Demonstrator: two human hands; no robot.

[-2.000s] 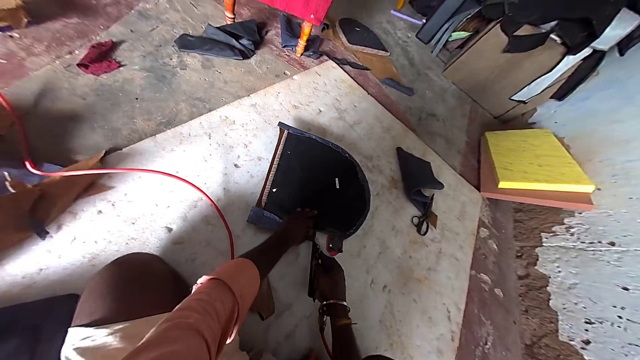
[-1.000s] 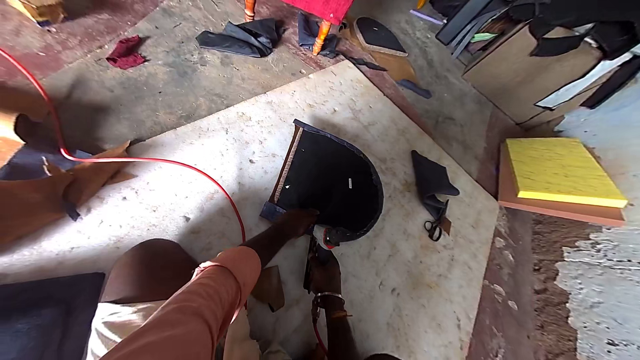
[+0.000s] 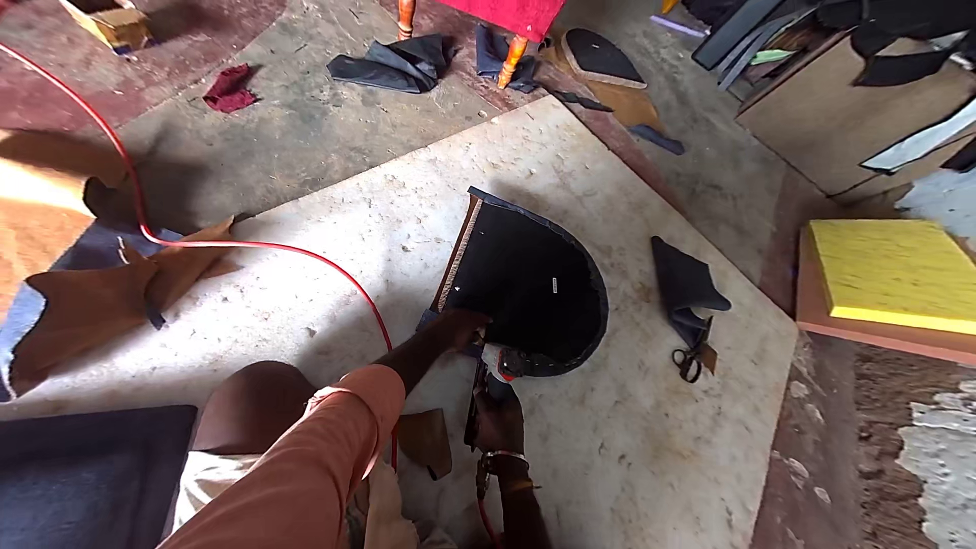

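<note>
A D-shaped upholstered panel (image 3: pixel 534 282), with a black backing and dark fabric folded round its curved rim, lies on the pale stone slab. My left hand (image 3: pixel 463 329) grips its near edge by the corner at the straight side; the fingertips are dark and partly hidden. Just right of those fingers, a pneumatic staple gun (image 3: pixel 499 362) has its nose against the same edge. My right hand (image 3: pixel 499 419) is closed round its handle, and a red air hose runs from below it. A brown leather-like scrap (image 3: pixel 427 442) lies near my left forearm.
Black-handled scissors (image 3: pixel 688 364) and a dark fabric scrap (image 3: pixel 682 282) lie on the slab's right. Yellow foam (image 3: pixel 892 274) sits beyond. A red hose (image 3: pixel 305 252) crosses the left side, near brown and blue material (image 3: pixel 99 305). A chair leg (image 3: pixel 512 61) stands behind.
Both hands and the staple gun have shifted a little along the panel's near edge towards its straight side. The view has moved slightly left.
</note>
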